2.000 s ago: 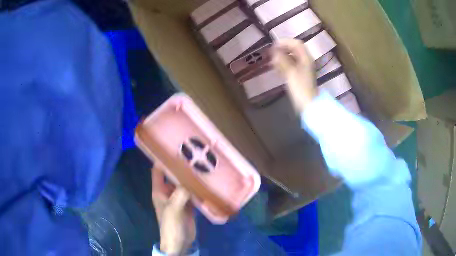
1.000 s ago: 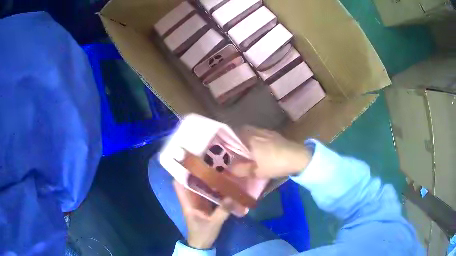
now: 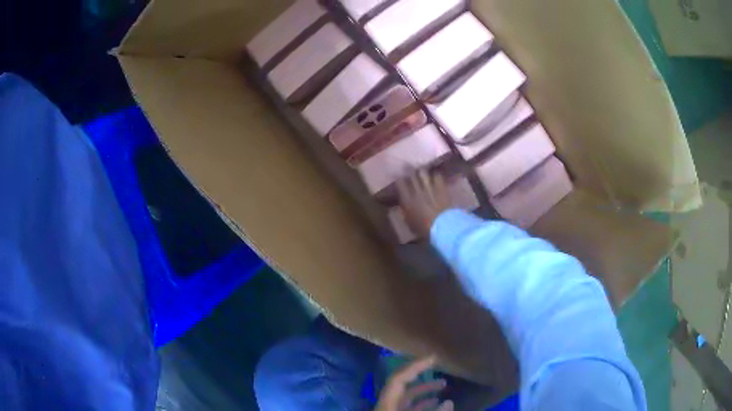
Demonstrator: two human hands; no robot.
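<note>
Pink shells (image 3: 469, 95) stand in two rows in the open brown carton (image 3: 233, 152). One shell (image 3: 381, 124) faces up, showing its round dark cut-out and a brown strap. My right hand (image 3: 423, 197) reaches into the carton and lies on the nearest pink shell (image 3: 403, 225) of the left row. The hand is blurred and covers part of that shell. My left hand (image 3: 413, 389) is at the bottom edge, partly cut off, below the carton's near flap, with fingers apart and nothing in it.
A person in blue clothing (image 3: 68, 257) is at the left. A blue plastic stool (image 3: 132, 185) stands between that person and the carton. More cartons (image 3: 698, 265) stand on the green floor (image 3: 646, 321) at the right.
The shell that both hands held in front of the carton is now in the left row under my right hand. My left hand has let go and moved down and right.
</note>
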